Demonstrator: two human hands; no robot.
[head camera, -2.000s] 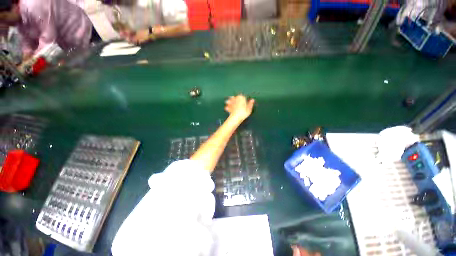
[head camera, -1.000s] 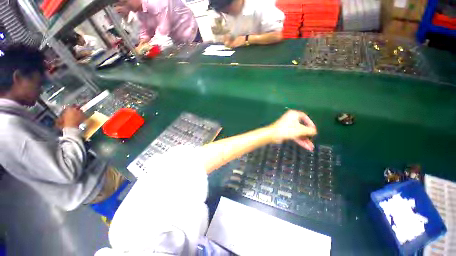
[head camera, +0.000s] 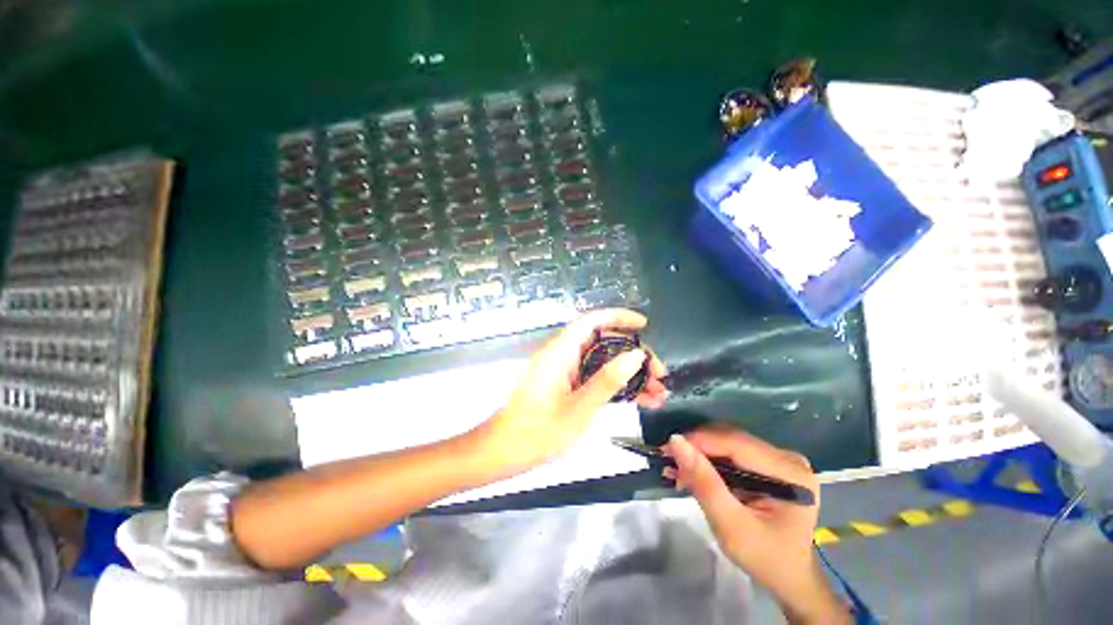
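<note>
My left hand (head camera: 574, 397) holds a round dark housing (head camera: 614, 366) between thumb and fingers, above the right end of the white paper sheet (head camera: 366, 427). My right hand (head camera: 751, 507) holds dark tweezers (head camera: 732, 476) like a pen, tip pointing left, just below the left hand and apart from the housing. The clear blister tray (head camera: 427, 208) lies beyond the paper, with brown-red parts in its upper pockets and whitish ones in its lower rows.
A blue bin (head camera: 897, 232) with white pieces stands right of the tray. Two shiny round units (head camera: 742, 112) lie behind it. A pale sheet with rows of marks (head camera: 903, 421), a white syringe (head camera: 1050, 419) and a blue controller (head camera: 1068, 220) are right. Stacked trays (head camera: 79, 330) lie left.
My left hand has come back from over the bench to the paper and now holds the round housing. My right hand has come into view with the tweezers. The view has tilted down.
</note>
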